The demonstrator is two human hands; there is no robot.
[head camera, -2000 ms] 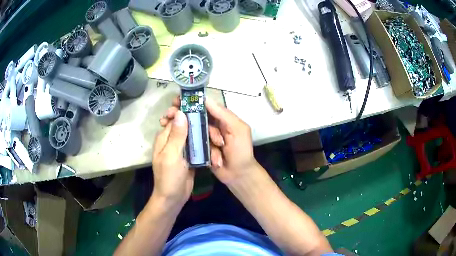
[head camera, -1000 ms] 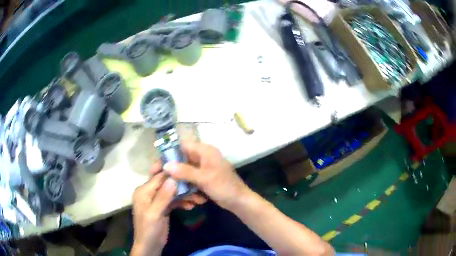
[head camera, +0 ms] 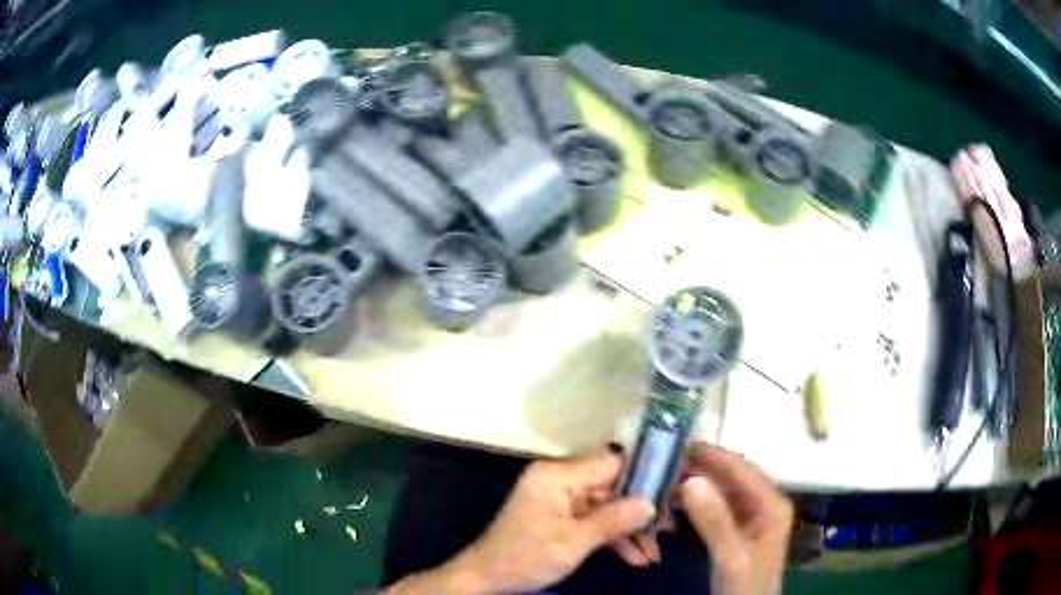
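A grey fan unit [head camera: 695, 337] is held over the bench's near edge, its round drum head pointing away from me. Its handle is open and shows a green circuit board [head camera: 671, 407] near the head and a pale battery cell [head camera: 654, 467]. My left hand [head camera: 567, 511] grips the lower handle from the left, thumb on the battery cell. My right hand [head camera: 735, 511] is at the handle's right side, fingers curled against it; blur hides its exact contact.
Grey housings [head camera: 512, 192] are heaped left of the unit, with white housings [head camera: 175, 174] beyond. A yellow-handled screwdriver [head camera: 817, 407] and black electric screwdriver [head camera: 954, 331] lie right on the pale bench [head camera: 431, 389]. Cardboard boxes [head camera: 146, 430] stand below at left.
The view has turned left, so the bench things appear further right and more white housings show. Both hands still hold the open fan unit; the right hand has moved from over the handle to its side.
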